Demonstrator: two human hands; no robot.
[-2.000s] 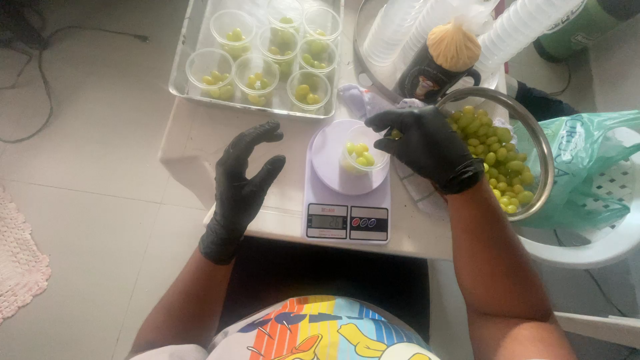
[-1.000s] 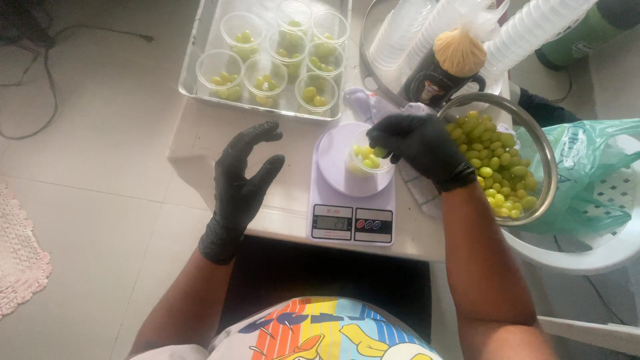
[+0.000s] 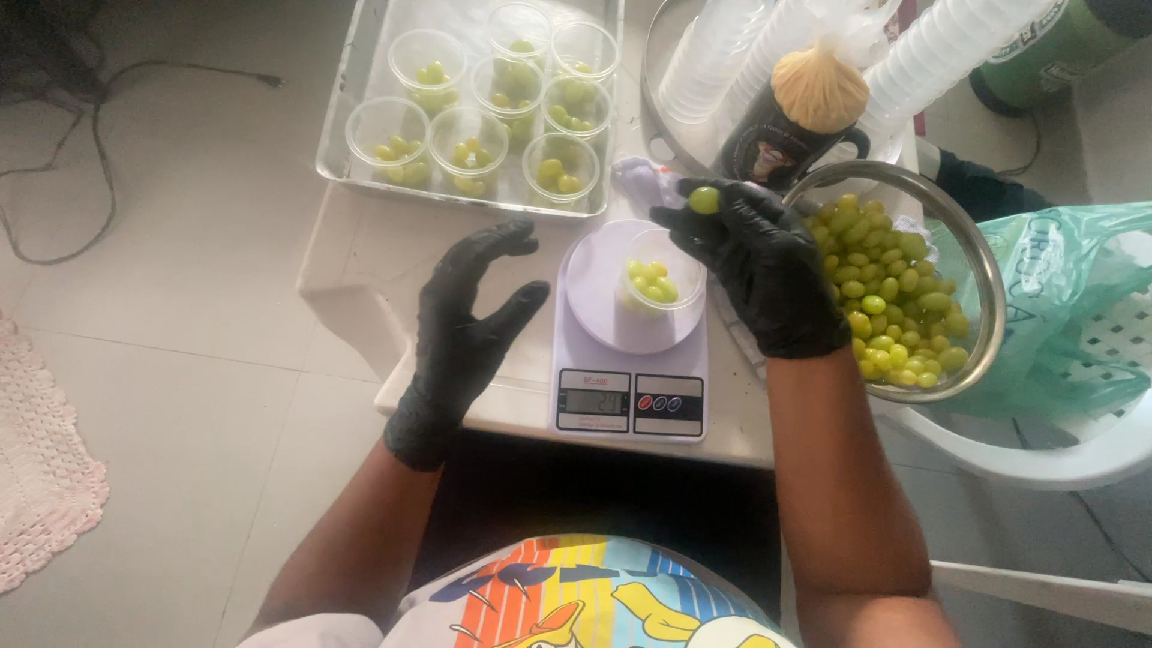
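Observation:
Black gloves cover both hands. My right hand [image 3: 751, 261] holds a green grape [image 3: 704, 200] at its fingertips, just above and right of a clear plastic cup [image 3: 664, 297] with several grapes in it. That cup stands on the round plate of a white kitchen scale [image 3: 589, 333], whose display is lit. My left hand [image 3: 472, 324] hovers left of the scale, thumb and fingers apart, holding nothing. To the right, a metal-rimmed bowl [image 3: 988, 297] full of green grapes [image 3: 886, 297] is tilted beside my right wrist.
A metal tray [image 3: 333, 153] at the back left bears several clear cups with grapes. Behind the scale are stacked plastic cups [image 3: 706, 63] and a black mug [image 3: 765, 139] holding a bag of beige contents. A green plastic bag [image 3: 1026, 288] lies on a white chair [image 3: 1062, 459] at right.
My right hand has moved from over the cup on the scale to just beside it, and a grape now shows at its fingertips. My left hand has stayed much the same.

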